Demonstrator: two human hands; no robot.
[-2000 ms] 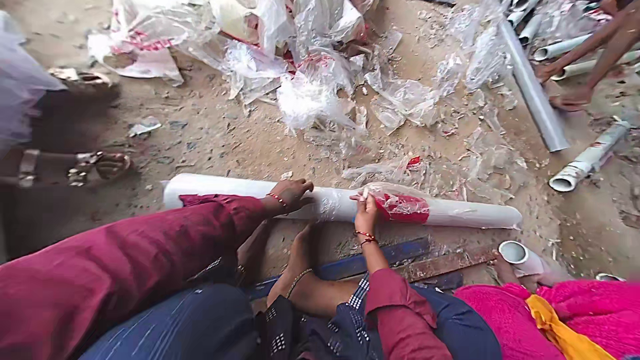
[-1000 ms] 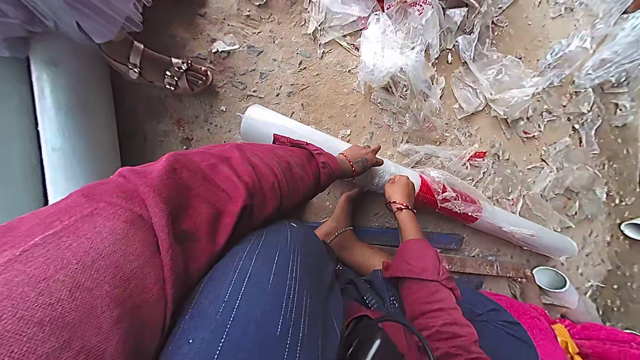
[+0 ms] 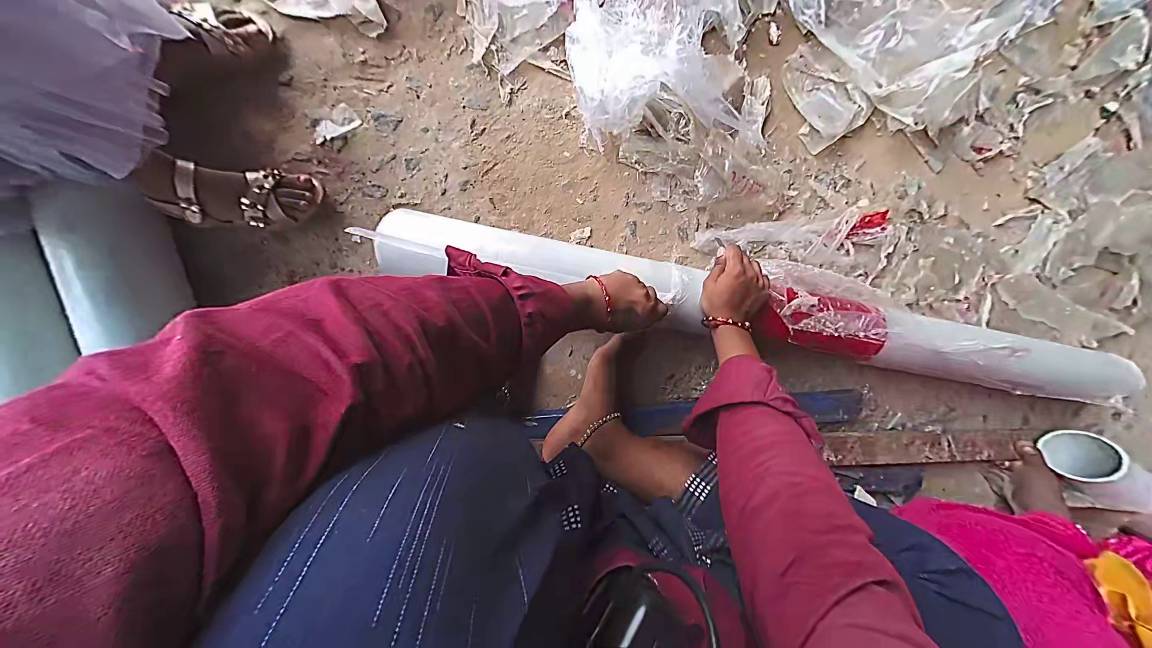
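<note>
A long roll or pipe in clear plastic wrap [image 3: 999,353] lies across the ground in front of my feet, its left part white and smooth. A red printed band [image 3: 832,322] shows through the wrap right of the middle. My left hand [image 3: 630,301], with a red bracelet, is closed on a pinch of the film at the near side of the roll. Just right of it, my right hand [image 3: 733,286] grips the film on top of the roll, beside the red band. The fingertips of both hands are partly hidden.
Torn clear plastic film [image 3: 648,72] litters the ground beyond the roll. Grey pipes [image 3: 112,261] and a person's sandalled foot [image 3: 261,200] are at left. A blue bar [image 3: 823,407] and a rusty metal bar [image 3: 927,447] lie nearer me. An open pipe end [image 3: 1083,455] stands by another person at right.
My right hand was at the red band two seconds ago and now grips the film left of it. My left hand has gone from resting flat on the roll to a closed grip. The view has shifted.
</note>
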